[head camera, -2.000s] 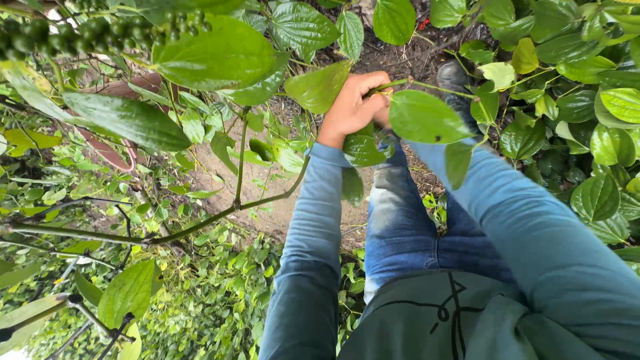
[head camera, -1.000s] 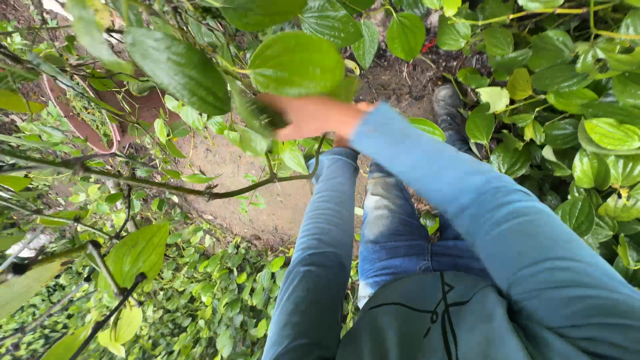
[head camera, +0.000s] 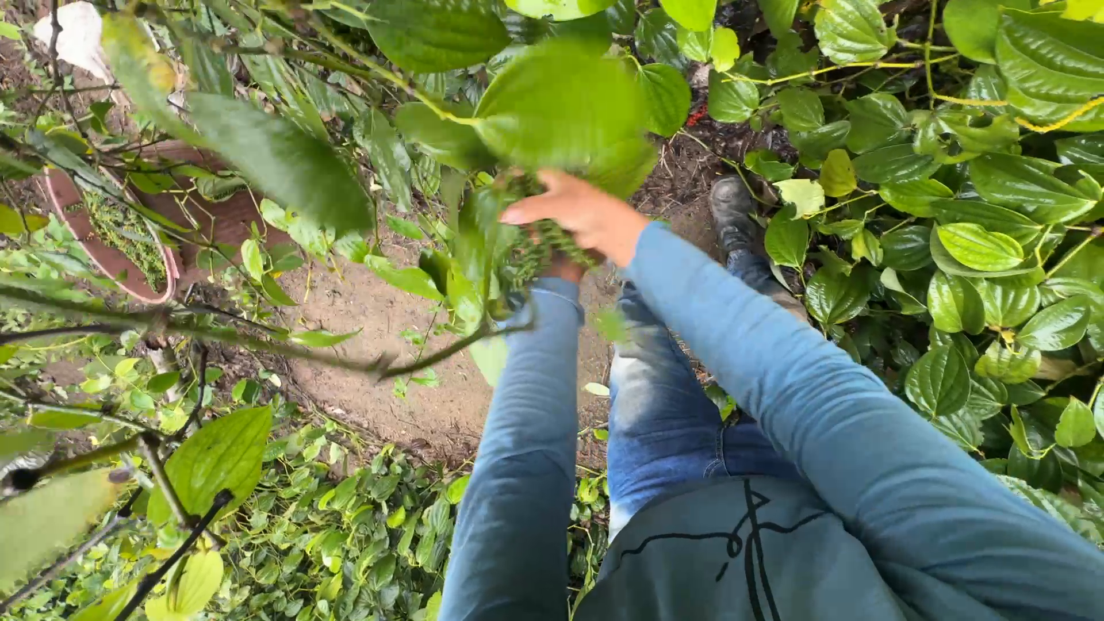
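A bunch of green peppercorn spikes (head camera: 536, 257) lies at my left hand (head camera: 565, 267), just beyond the cuff of the blue sleeve. The spikes and leaves hide most of that hand, which appears closed around them. My right hand (head camera: 586, 216) reaches across from the right, over the top of the bunch, with thumb and forefinger spread and touching it; whether its hidden fingers grip anything cannot be told. Broad pepper leaves (head camera: 561, 108) hang blurred just above both hands. A thin vine stem (head camera: 448, 349) runs below them from the left.
A reddish container (head camera: 172, 267) holding green peppercorn spikes (head camera: 129, 237) stands at the left behind branches. Dense pepper foliage (head camera: 940, 379) borders the right side. Bare soil (head camera: 388, 371) shows between the plants. A dark boot (head camera: 733, 216) stands on the ground beyond the hands.
Two seconds ago both hands were together at a leafy stem. The right hand then crossed left behind leaves; now it is over the peppercorn bunch, which has come into sight. More of the reddish container shows.
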